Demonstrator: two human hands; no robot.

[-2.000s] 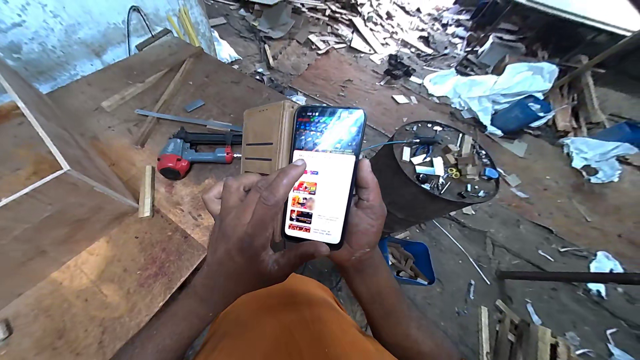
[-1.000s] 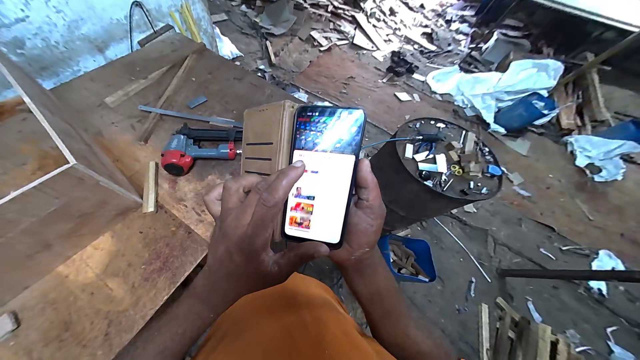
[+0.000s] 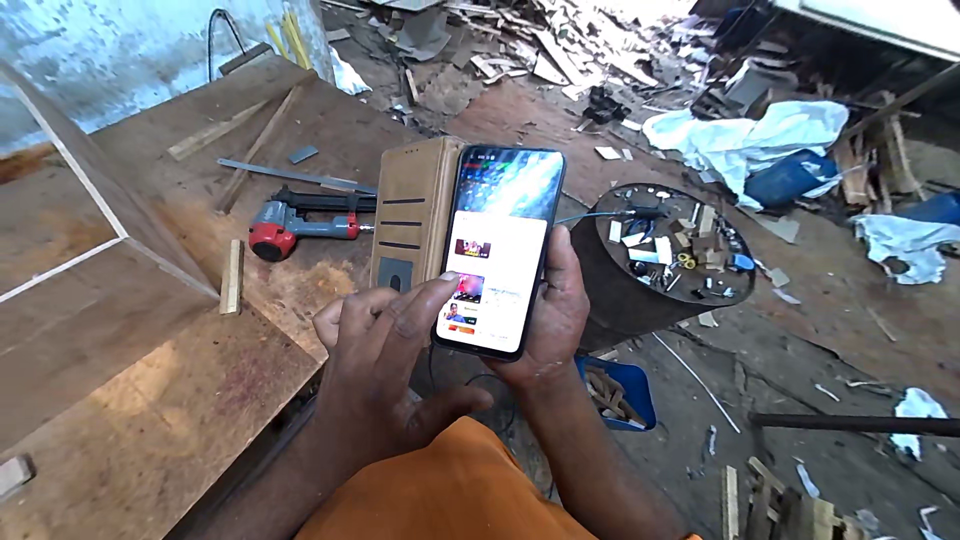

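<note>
A smartphone [image 3: 499, 262] in an open brown flip case [image 3: 412, 217] lies tilted in my right hand [image 3: 555, 315], whose thumb presses along its right edge. The lit screen shows a list of small pictures under a video area. My left hand [image 3: 390, 352] holds nothing; its index fingertip is at the left side of the screen, and its thumb is spread below the phone. Left of the case, a red and grey pneumatic nailer [image 3: 300, 227] rests on the wooden bench, partly hidden by the case.
A metal ruler [image 3: 292, 175], wood strips [image 3: 232, 277] and a wooden frame [image 3: 120, 225] are on the bench [image 3: 262, 390]. To the right stand a drum [image 3: 622, 300] topped with small parts and a blue bin [image 3: 637, 390] of offcuts. Wood scraps [image 3: 555, 56] and white sheeting [image 3: 750, 135] litter the floor.
The list on the phone screen has scrolled. My left index fingertip has moved down along the screen, and my left thumb has moved away from the phone's lower edge.
</note>
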